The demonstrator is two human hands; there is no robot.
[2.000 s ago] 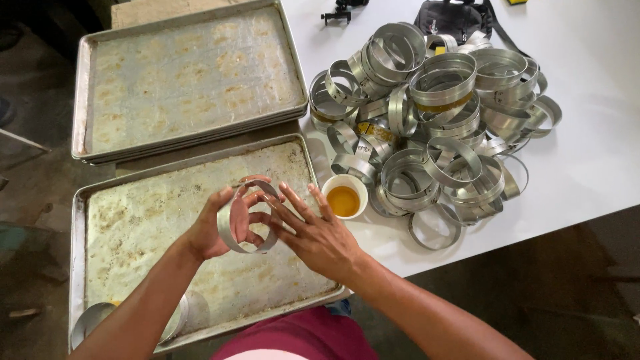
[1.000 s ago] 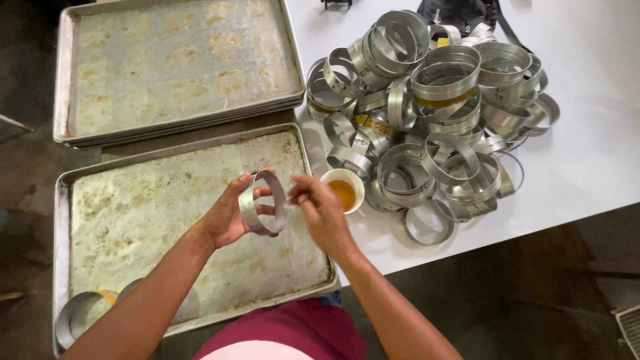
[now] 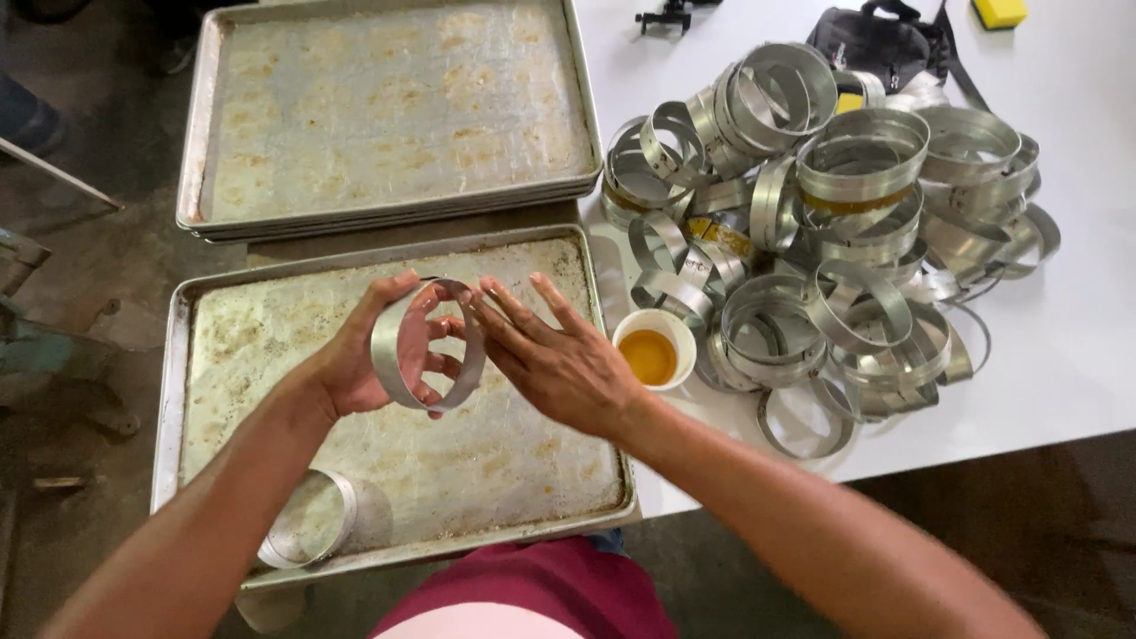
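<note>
My left hand [image 3: 368,355] grips a metal ring [image 3: 388,351] by its side, tilted above the near baking tray [image 3: 497,461]. The fingers of my right hand [image 3: 550,355] are spread, their tips at the ring's right rim; whether they hold anything there is not seen, and nothing shows in the palm side. Right of that hand, a white cup [image 3: 683,342] of amber liquid stands on the white table. Another ring [image 3: 348,510] sits in the tray's near left corner, partly behind my left forearm.
A large heap of metal rings [image 3: 861,324] covers the table at the right. Stacked baking trays [image 3: 586,115] lie beyond the near one. At the back are a black bag [image 3: 874,44], a yellow sponge [image 3: 1000,12] and a black device [image 3: 666,18].
My right hand has moved left from beside the cup to the ring's rim, and its fingers have spread. The left hand still holds the ring.
</note>
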